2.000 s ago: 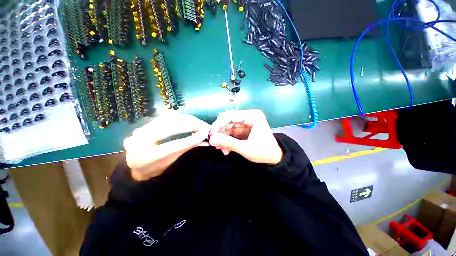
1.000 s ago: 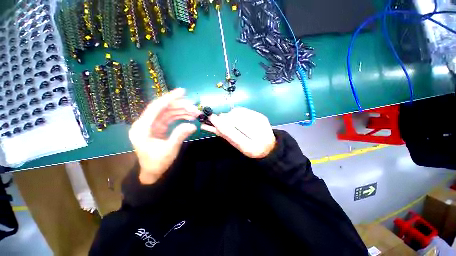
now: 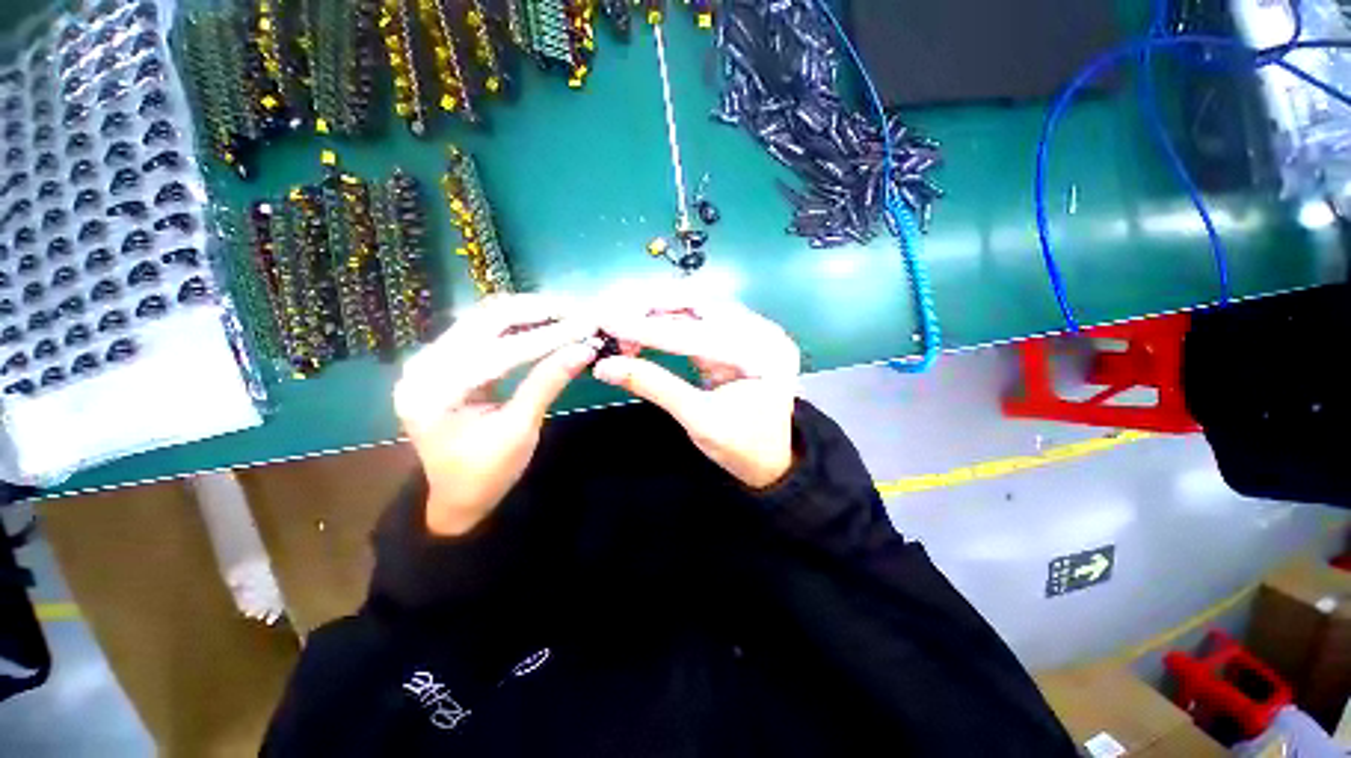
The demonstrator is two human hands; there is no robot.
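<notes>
My left hand (image 3: 486, 407) and my right hand (image 3: 714, 378) meet at the front edge of the green bench. Both hold one small dark unit (image 3: 605, 347) between their thumbs and fingertips. The fingers hide most of the unit and its details cannot be told. Both hands look overexposed. Narrow green circuit boards with yellow bits (image 3: 477, 222) lie in two rows behind and left of my left hand. A few small round dark components (image 3: 691, 249) lie beyond my right hand, at the near end of a thin pale strip (image 3: 670, 119).
A clear blister tray (image 3: 104, 222) is at far left. A pile of black housings (image 3: 837, 178) lies beside a light-blue coiled cord (image 3: 914, 282). A dark pad (image 3: 978, 52) and blue cable loops (image 3: 1045, 193) are at right. A red stool (image 3: 1104, 378) stands beyond the bench edge.
A second ago my left hand was open beside the dark unit in my right fingertips. Now my left fingers have closed on it too, and both hands are together.
</notes>
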